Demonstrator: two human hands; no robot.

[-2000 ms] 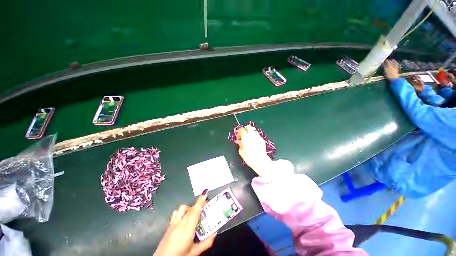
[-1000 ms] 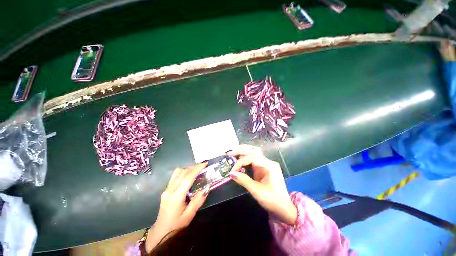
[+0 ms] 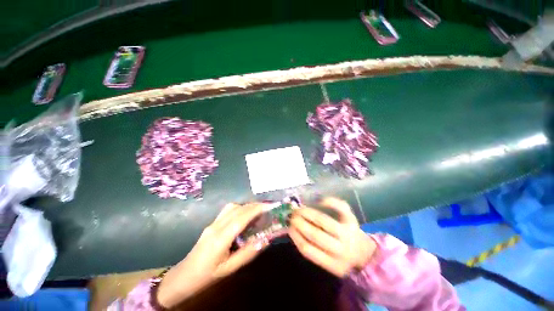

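Note:
A pink-rimmed phone housing with a green circuit board is held low in front of me, just below the white card. My left hand grips its left end. My right hand has its fingers at the right end; the image is blurred and I cannot tell whether they hold a small part. The left pile of small pink pieces and the looser right pile of pink slivers lie on the bench on either side of the card.
Several phone housings, one at the left, lie on the green belt beyond the pale edge strip. A clear plastic bag and a white bag are at the far left. A person's blue clothing shows at the right.
Over two seconds my right hand has left the right pile and come to the housing. Since one second ago, both hands have stayed at the housing, and the view has shifted slightly.

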